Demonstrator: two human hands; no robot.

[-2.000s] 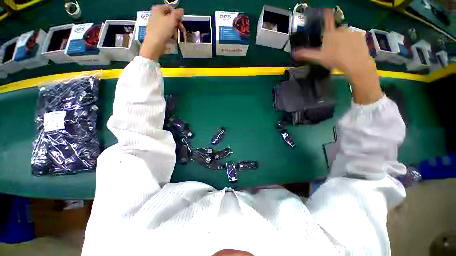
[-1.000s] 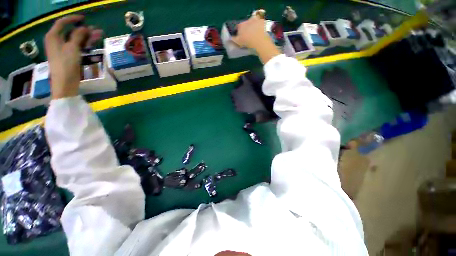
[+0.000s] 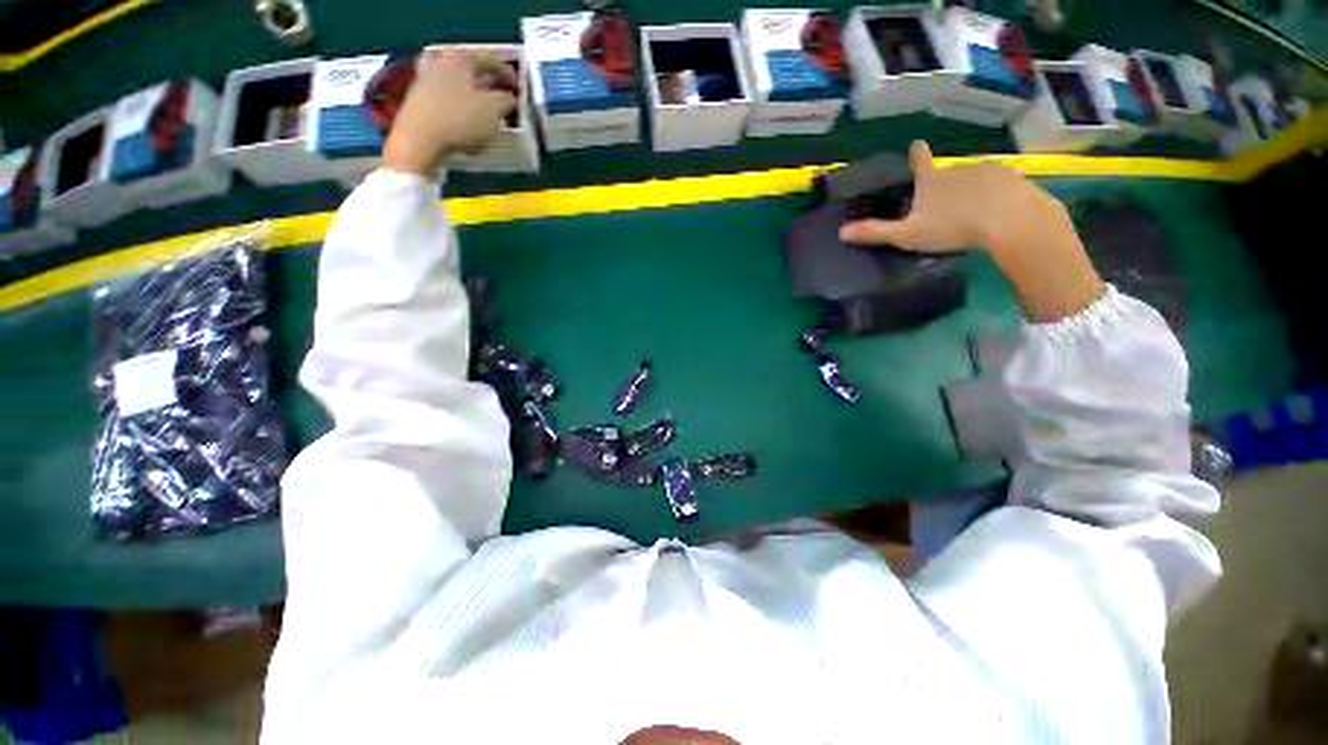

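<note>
My left hand (image 3: 455, 109) is over an open white gift box (image 3: 513, 143) in the row beyond the yellow strip, fingers bent down at its opening. Whether it holds anything is hidden. My right hand (image 3: 964, 218) is at the stack of black inserts (image 3: 859, 274), thumb and fingers spread apart, over the stack's upper right part. Small black accessories (image 3: 594, 448) with shiny ends lie in a loose pile at centre, and one (image 3: 836, 379) lies just below the stack.
A clear polybag of black pieces (image 3: 190, 437) lies at left. More open boxes (image 3: 699, 128) and printed lids (image 3: 583, 117) stand along the line behind the yellow strip (image 3: 641, 195). Loose grey-black pads (image 3: 985, 416) lie by my right sleeve. A blue bin (image 3: 1274, 437) is at far right.
The view has turned back to the right. My right hand has come back from the box row to the black stack. My left hand is again over a box in the row.
</note>
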